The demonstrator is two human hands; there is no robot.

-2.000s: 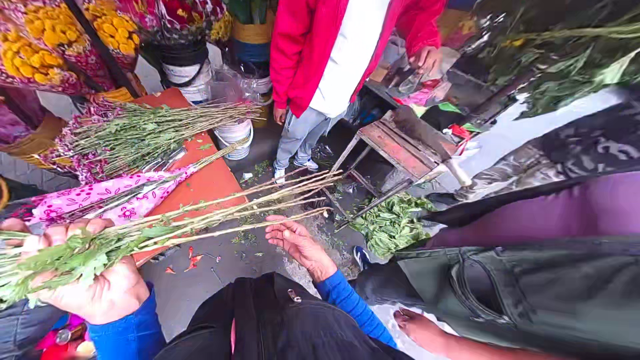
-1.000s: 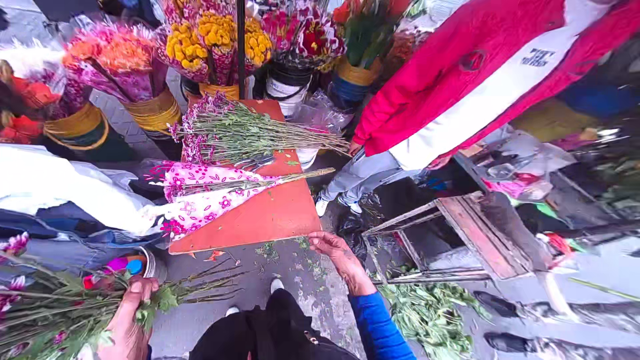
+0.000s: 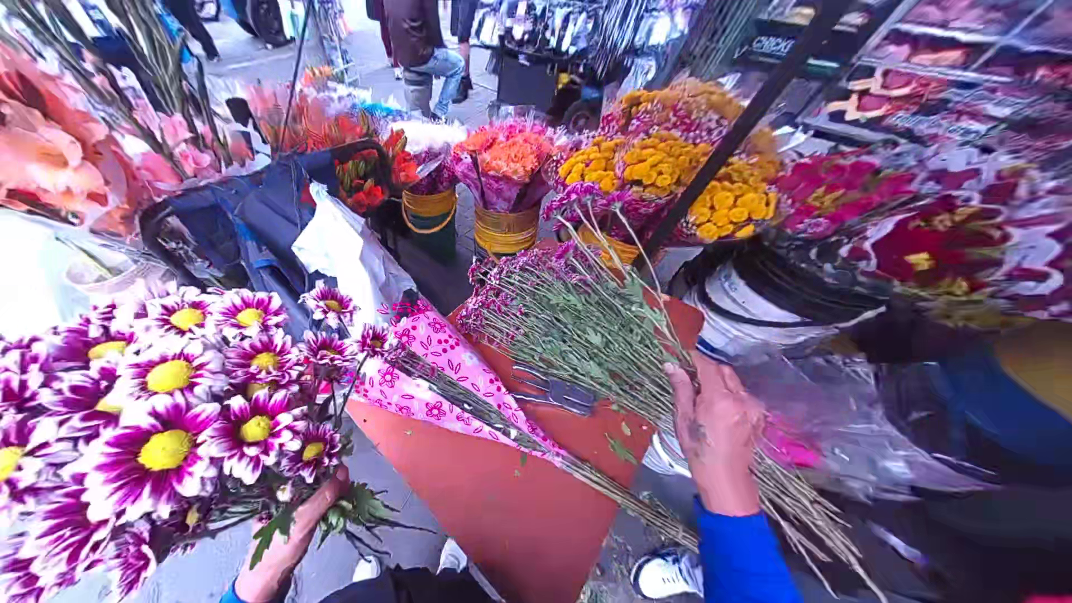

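Observation:
At lower left, my left hand (image 3: 289, 536) is closed around the stems of a bunch of purple-and-white daisy-like chrysanthemums (image 3: 172, 419). On the orange-red board (image 3: 502, 494) lies a long-stemmed bundle of small purple flowers (image 3: 586, 335). My right hand (image 3: 720, 423) rests on its stems near the board's right edge; whether the fingers grip them is unclear. Left of that bundle, a pink patterned paper wrap (image 3: 444, 377) holds a few more stems, their ends pointing toward me. A dark, pronged object (image 3: 553, 389) lies between the wrap and the bundle.
Behind the board stand buckets of orange flowers (image 3: 507, 159) and yellow flowers (image 3: 720, 188). A dark pole (image 3: 737, 134) slants past the board. White buckets (image 3: 754, 301) and clear plastic wrapping (image 3: 846, 419) are at right. A blue folded bag or cart (image 3: 243, 226) stands at left.
My right hand has moved from the board's near corner onto the stems of the purple bundle. The view has swung left and up, and the person in the red jacket is out of it.

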